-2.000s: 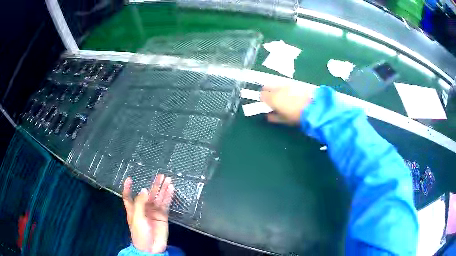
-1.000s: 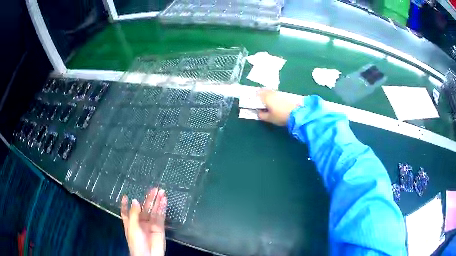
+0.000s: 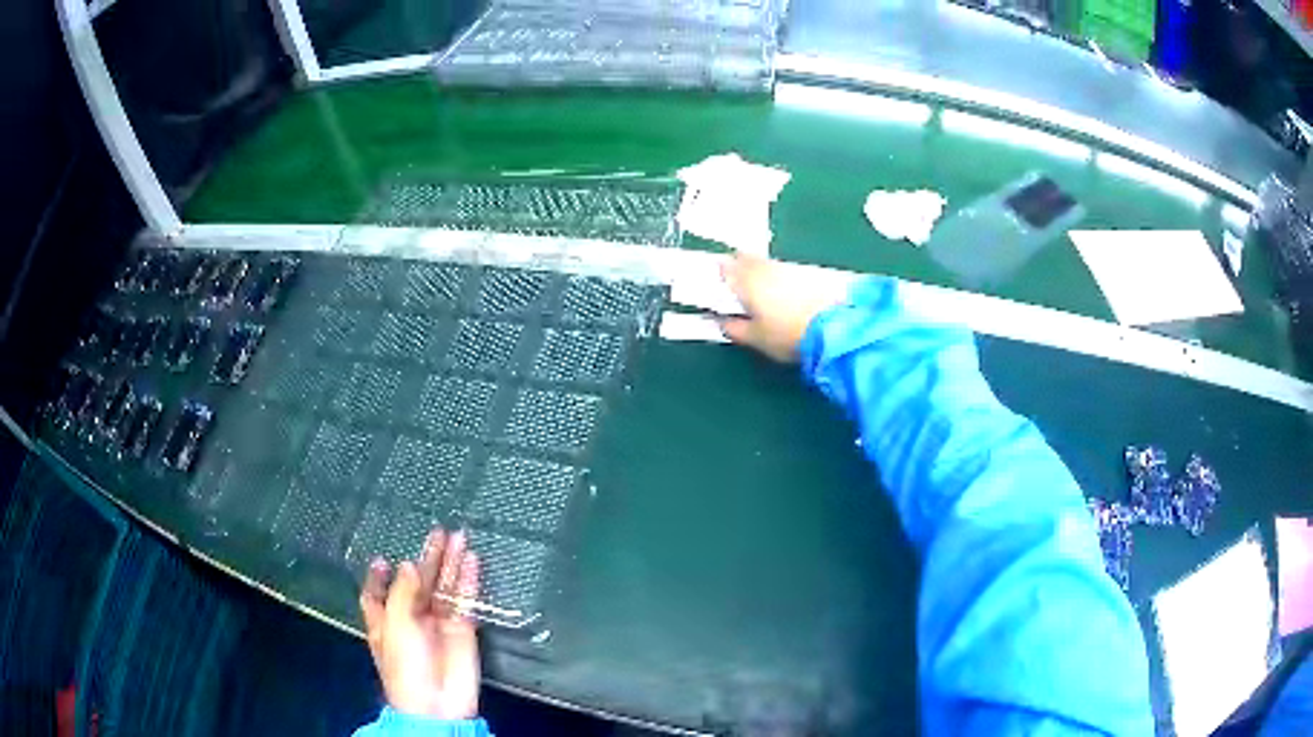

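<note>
A large clear blister tray [image 3: 461,389] with a grid of ribbed pockets lies on the green bench across the white strip. My left hand [image 3: 426,619] is palm up at its near edge, fingers apart, fingertips at the tray's rim; whether it touches or grips the rim is unclear. My right hand [image 3: 770,305] reaches to the small white rectangles [image 3: 694,328] by the tray's far right corner. Its fingertips are on or beside the upper one; whether it grips one is unclear.
Dark boards [image 3: 185,435] stand in rows at the left. Several blue circuit boards [image 3: 1149,487] lie at the right, near a white sheet [image 3: 1217,634] and a pink sheet [image 3: 1296,576]. White crumpled pieces [image 3: 904,215], a greyish bag [image 3: 994,238] and another clear tray [image 3: 605,43] lie beyond the strip.
The view has shifted, so the bench things sit further left. The tray's far part looks lower and flatter. Both hands remain at about the same places on the bench.
</note>
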